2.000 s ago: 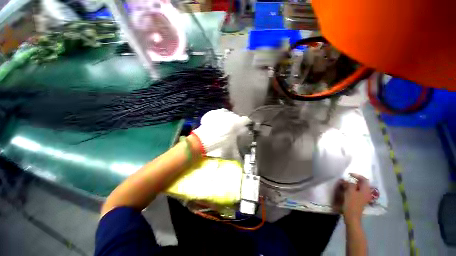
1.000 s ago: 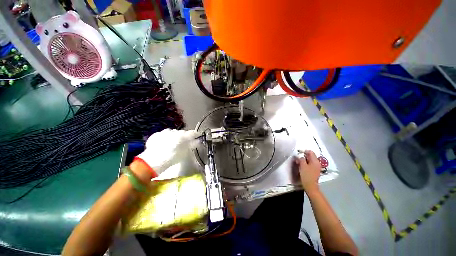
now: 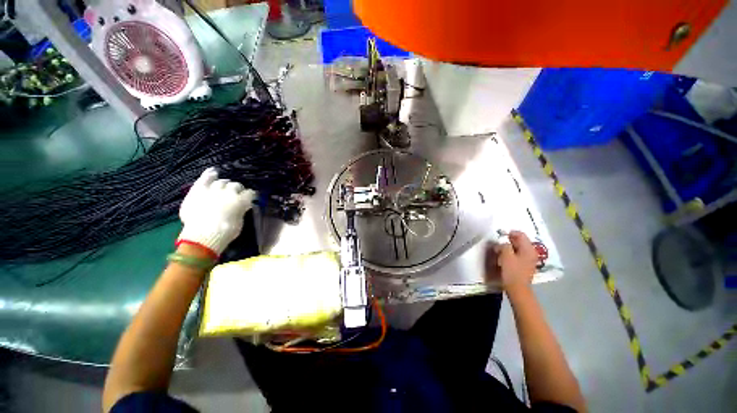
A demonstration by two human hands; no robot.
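My left hand (image 3: 215,211), in a white knit glove with a red cuff, is over the near right part of the black cable bundle (image 3: 194,153). Whether its fingers hold a cable cannot be told. My bare right hand (image 3: 517,258) has its fingers curled at a small silver control (image 3: 503,235) on the right front of the machine top; its grip is unclear. The round metal turntable (image 3: 432,234) shows sharply between my hands, with slots and upright posts. The silver clamp (image 3: 362,196) reaches over its left part, at the end of the slide (image 3: 352,274).
A yellow wrapped pad (image 3: 271,294) lies left of the slide, with orange tubing (image 3: 381,327) beside it. A red knob (image 3: 541,254) is by my right hand. A dark mechanism (image 3: 378,101) stands behind the disc. An orange cover (image 3: 533,32) hangs overhead. A pig-shaped fan (image 3: 149,56) stands on the green table (image 3: 89,282).
My left hand has moved left from the clamp to the cable bundle. My right hand has stayed at the control. The black and orange rings behind the disc no longer show.
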